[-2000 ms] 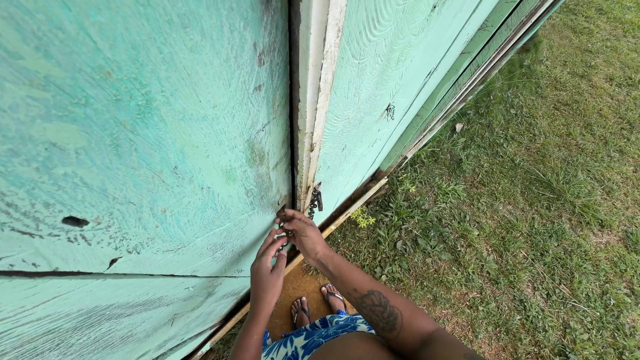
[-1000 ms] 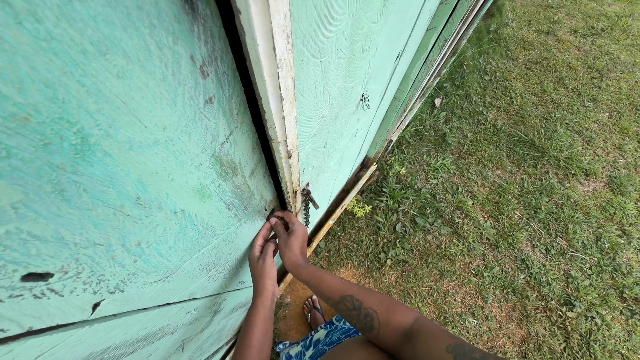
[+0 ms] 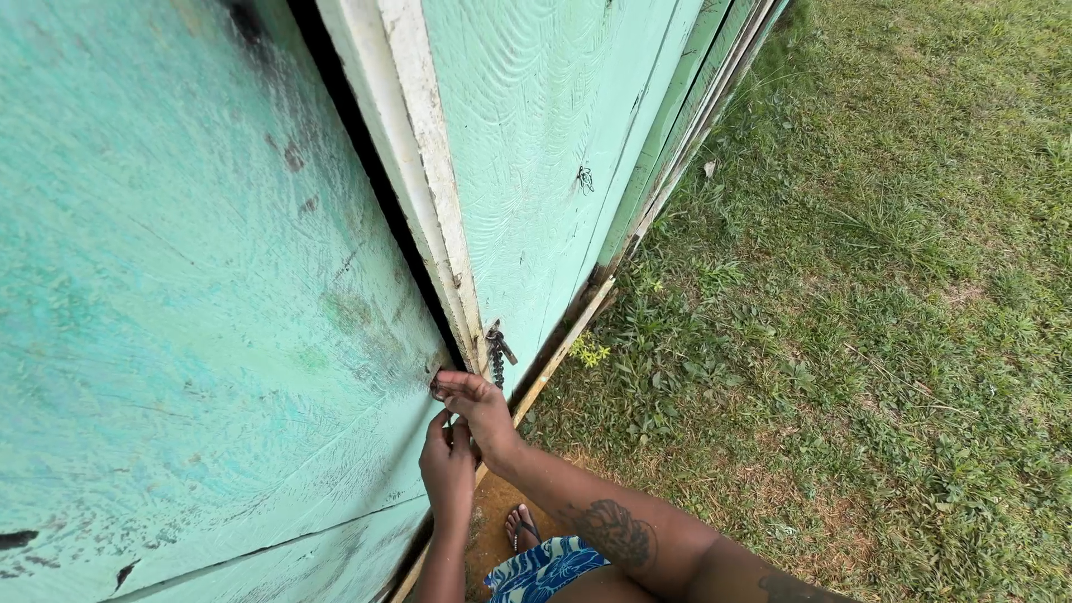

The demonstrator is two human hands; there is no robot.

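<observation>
Both hands are at the edge of a green painted wooden door (image 3: 251, 276), beside its frame. My right hand (image 3: 479, 410) has its fingers closed around a small dark metal ring or shackle (image 3: 437, 387) fixed at the door's edge. Just below it, my left hand (image 3: 447, 456) pinches a small dark piece, mostly hidden by the fingers. A dark chain (image 3: 497, 360) hangs from the wall side of the white door post (image 3: 419, 167), with a metal bolt or pin near its top.
Right of the post runs a green plank wall (image 3: 536, 151) with a bit of dark wire on it. A wooden sill board (image 3: 561, 347) lies along its foot. Grass (image 3: 837, 335) spreads to the right, and a sandaled foot (image 3: 523, 528) stands on bare soil.
A dark gap between door and post shows wider than two seconds ago. The hands have stayed at the door's edge, and the left now sits lower than the right.
</observation>
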